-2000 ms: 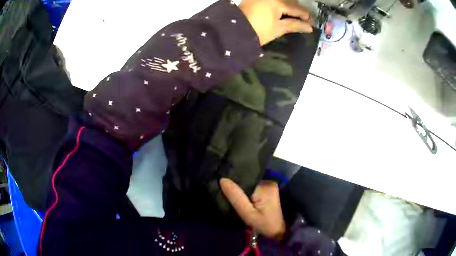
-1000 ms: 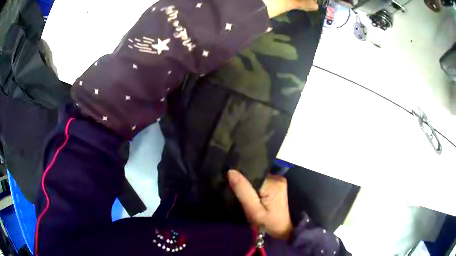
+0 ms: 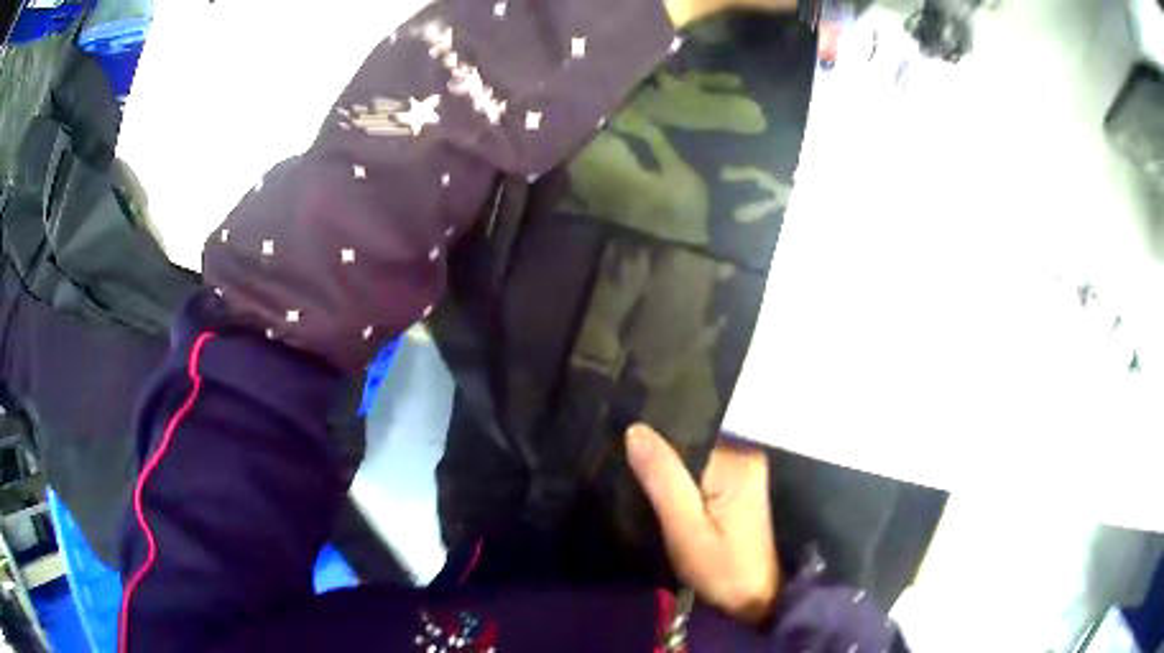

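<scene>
A camouflage panel [image 3: 677, 306] in green, brown and black runs from the top of the view down over the front edge of the white table. My left hand [image 3: 734, 10] lies on its far end; it is cut off by the top edge, and its fingers barely show. My right hand [image 3: 715, 517] grips the panel's near right edge, with the thumb on top and the fingers hidden. Black fabric [image 3: 479, 408] hangs along the panel's left side.
The white machine table [image 3: 919, 281] spans the right side, with blurred metal machine parts [image 3: 942, 28] at the top. Black cloth [image 3: 89, 255] is heaped at the left, with a blue crate [image 3: 89, 587] below. Pale cloth [image 3: 1008, 580] lies at the lower right.
My left hand has moved up toward the picture's top edge and is now mostly cut off. My right hand appears slightly further right, still on the panel. The view has shifted and blurred.
</scene>
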